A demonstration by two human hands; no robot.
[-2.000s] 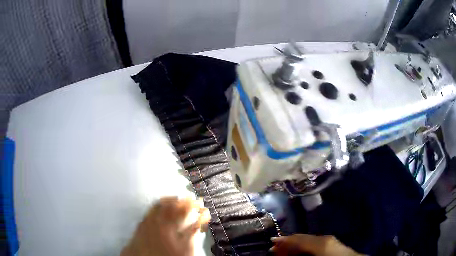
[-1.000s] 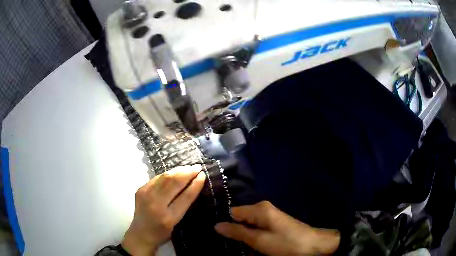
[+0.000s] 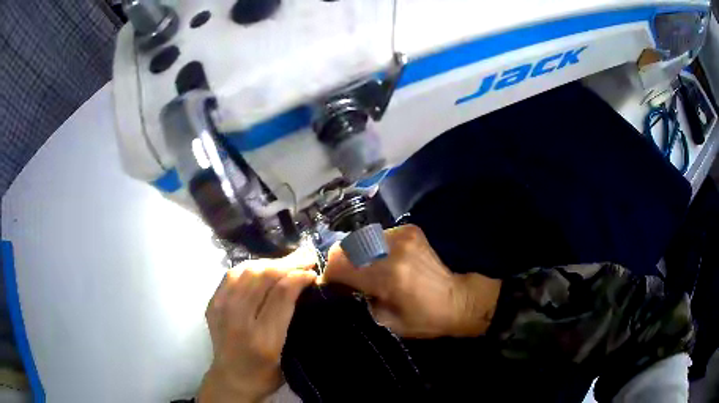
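Note:
The dark garment band (image 3: 335, 342) with pale stitch lines runs down from the needle area, which is mostly hidden behind the machine's metal parts. My left hand (image 3: 256, 315) grips the band's left side just below the needle area. My right hand (image 3: 410, 279) grips its right side close to the needle, partly behind a grey tension knob (image 3: 364, 245). The fingertips of both hands nearly meet. The smooth navy garment body (image 3: 544, 189) lies under and right of the white sewing machine (image 3: 504, 86).
A curved metal guard (image 3: 213, 169) stands on the machine head above my left hand. The white table (image 3: 94, 260) has a blue left edge (image 3: 20, 323). Blue-teal scissors (image 3: 668, 135) and a slim black-handled tool (image 3: 695, 110) lie right of the machine.
The view has shifted closer to the machine head. My right hand has moved up to the needle area. The band bunches upward between my hands, and its puckered part is now mostly hidden.

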